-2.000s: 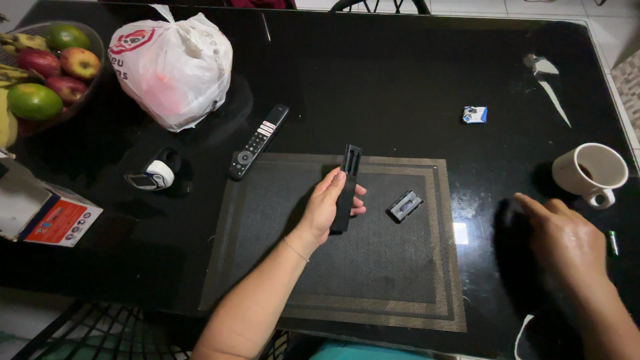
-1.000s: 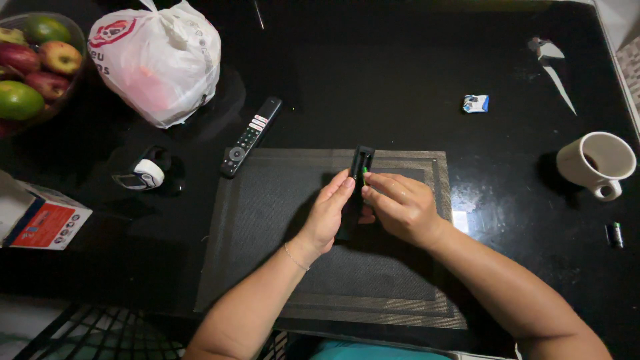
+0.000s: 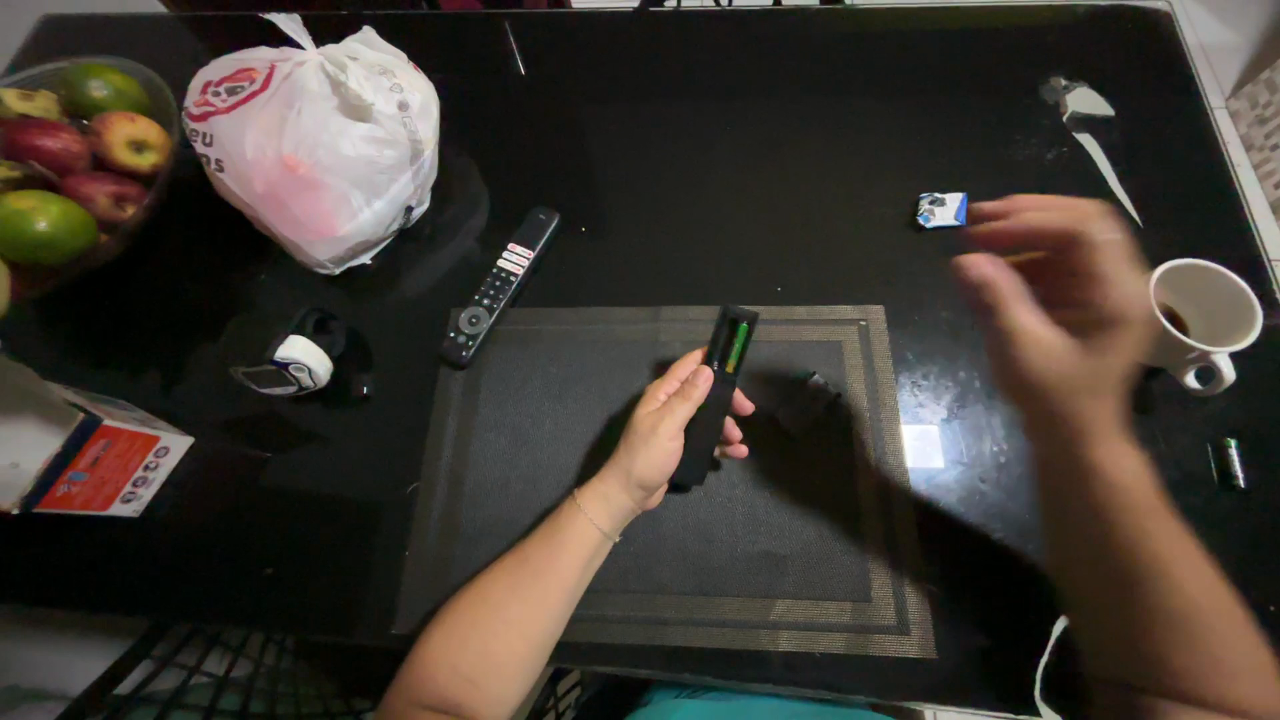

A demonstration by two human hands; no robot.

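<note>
My left hand [image 3: 665, 425] holds a black remote control [image 3: 708, 425] face down over the placemat [image 3: 640, 560]. Its battery compartment is uncovered at the far end, and a green battery [image 3: 738, 345] lies in it. My right hand [image 3: 1065, 300], blurred by motion, is raised over the table's right side, fingers apart, near a small blue and white packet [image 3: 941, 210]; whether it touches the packet I cannot tell. A small dark part [image 3: 815, 395] lies in shadow on the placemat. Another battery [image 3: 1233, 463] rests on the table at the far right.
A second remote control [image 3: 500, 285] lies at the placemat's upper left corner. Farther left are a white plastic bag [image 3: 320, 150], a fruit bowl [image 3: 165, 170], a device with a dark strap [image 3: 290, 368] and a cardboard box [image 3: 110, 465]. A white mug [image 3: 1205, 305] stands at the right.
A green battery now shows in the remote control's compartment, which looked bare two seconds ago. My right hand has moved away from the remote control to the right; my left hand keeps its hold.
</note>
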